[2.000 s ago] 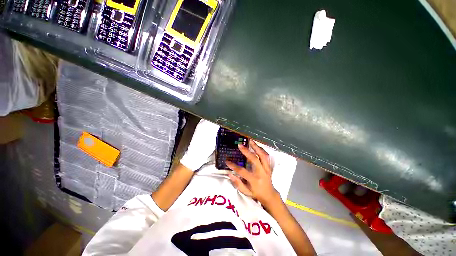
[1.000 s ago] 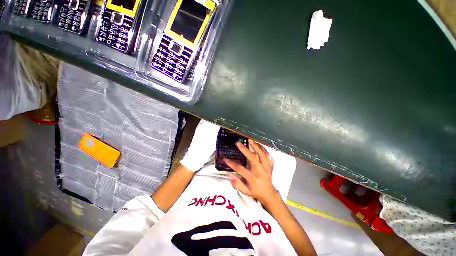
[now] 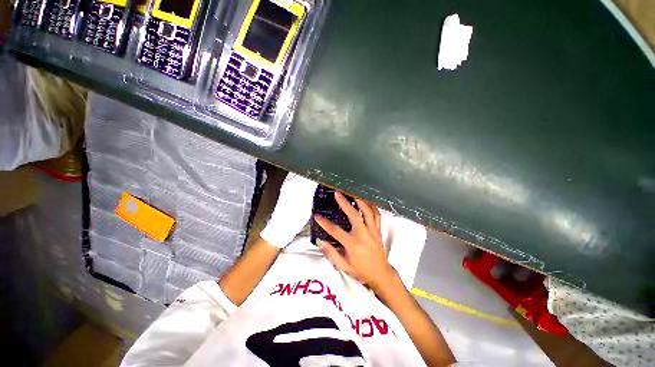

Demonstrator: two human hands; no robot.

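Note:
My left hand (image 3: 290, 211), in a white glove, holds a black handheld with dark keys (image 3: 328, 206) low in my lap, below the green surface's edge. My bare right hand (image 3: 363, 242) lies over the handheld with its fingers spread, and covers much of its face. A clear plastic tray (image 3: 276, 132) on the green surface (image 3: 402, 93) holds several yellow-framed keypad phones (image 3: 249, 86) at the upper left, cut off by the picture's edge. A small white wipe (image 3: 454, 43) lies loose to the right of the tray.
A grey padded sheet (image 3: 201, 215) in a dark-edged holder lies at the left, with an orange flat piece (image 3: 146, 216) on it. A red object (image 3: 513, 290) and spotted fabric (image 3: 610, 322) are at the lower right. Pale fabric (image 3: 32, 115) shows at the left edge.
My right hand's fingers have moved further over the handheld and cover more of it. The white wipe has shifted slightly left in view. My left hand has hardly moved.

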